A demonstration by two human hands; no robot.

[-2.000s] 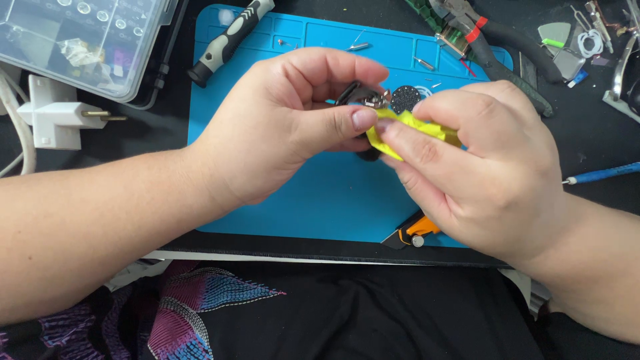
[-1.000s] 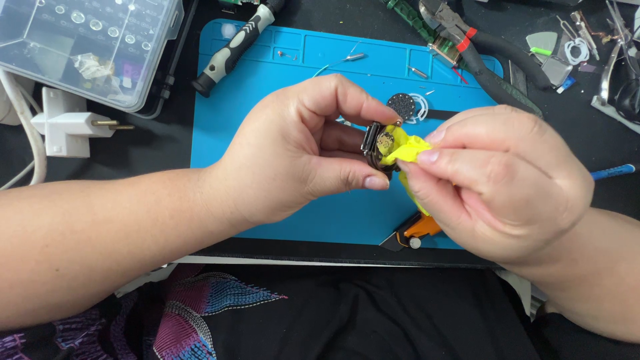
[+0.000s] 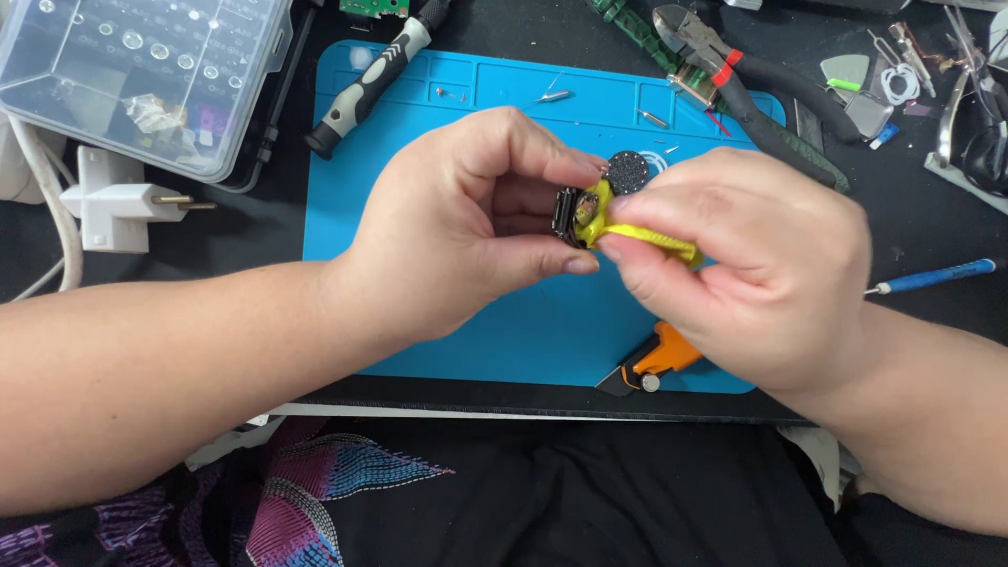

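Between thumb and fingers, my left hand (image 3: 480,228) holds a small dark watch case (image 3: 565,214) on edge, above the blue silicone work mat (image 3: 488,346). Its inside, where a brassy round part shows, faces right. My right hand (image 3: 756,260) pinches a yellow cloth (image 3: 650,236), whose left end lies in and against the case. Fingers hide part of the cloth and the rim. Just behind the fingertips on the mat is a black speckled watch dial (image 3: 627,172), with a white ring partly visible beside it.
An orange utility knife (image 3: 661,358) lies at the mat's front edge, blade to the left. A grey-black screwdriver (image 3: 374,83) crosses the back left corner. Diagonal cutters (image 3: 732,71) rest at the back right. Further out are a clear parts case (image 3: 150,87), a white plug adapter (image 3: 118,201) and a blue pen-like tool (image 3: 937,277).
The watch case has turned in my left hand since the earliest frame, so its inside shows. My right hand still grips the yellow cloth, its folds changed. The view has shifted slightly.
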